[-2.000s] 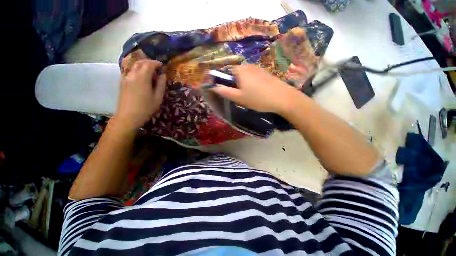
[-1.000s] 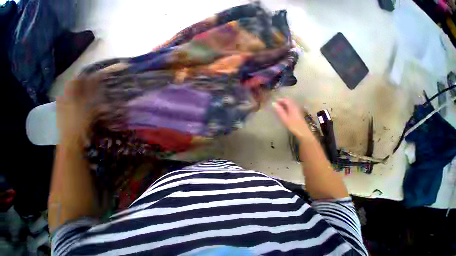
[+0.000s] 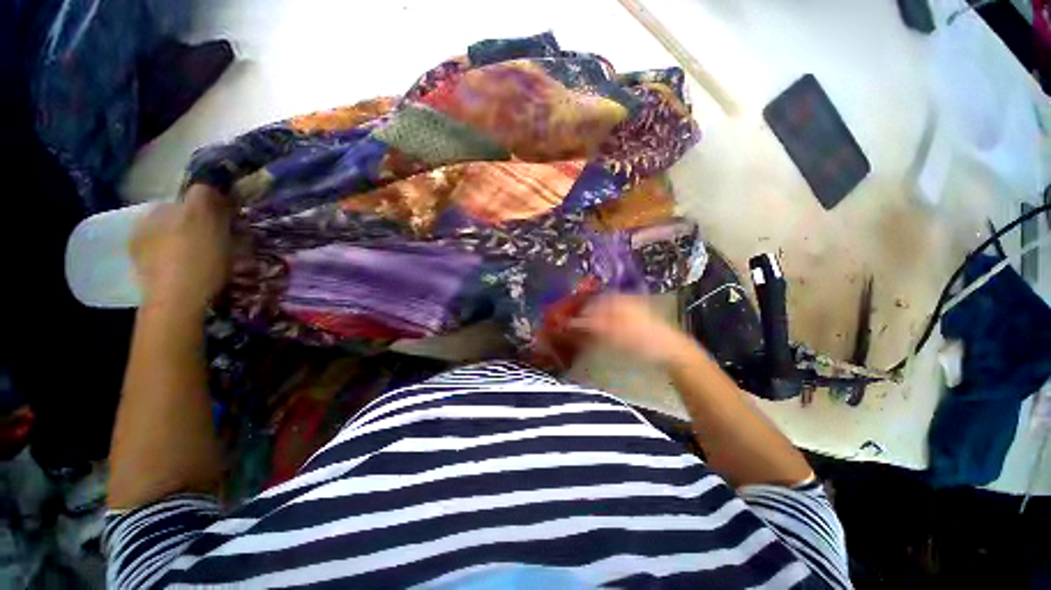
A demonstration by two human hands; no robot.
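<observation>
The patchwork-print garment [image 3: 496, 196] lies bunched over the pale sleeve board [image 3: 101, 256], whose rounded end sticks out at the left. My left hand [image 3: 182, 248] is blurred and holds the garment's left edge by the board. My right hand [image 3: 628, 332] is blurred at the garment's lower right, at a reddish part of the cloth; its fingers seem closed on it. The dark iron [image 3: 738, 311] is parked just right of the garment, its black handle with a pale end upright in view. No hand is on the iron.
A smartphone [image 3: 816, 141] lies at the upper right. A wooden ruler [image 3: 680, 52] lies at the far side. A dark blue cloth [image 3: 989, 369] and the iron's cord [image 3: 939, 302] are at the right. A dark garment [image 3: 87, 98] is at the upper left, and pale paper [image 3: 980, 110] at the upper right.
The iron was in my right hand two seconds ago and now stands parked at right. The garment has been shifted and turned on the board. My right hand has moved left from beside the iron onto the cloth.
</observation>
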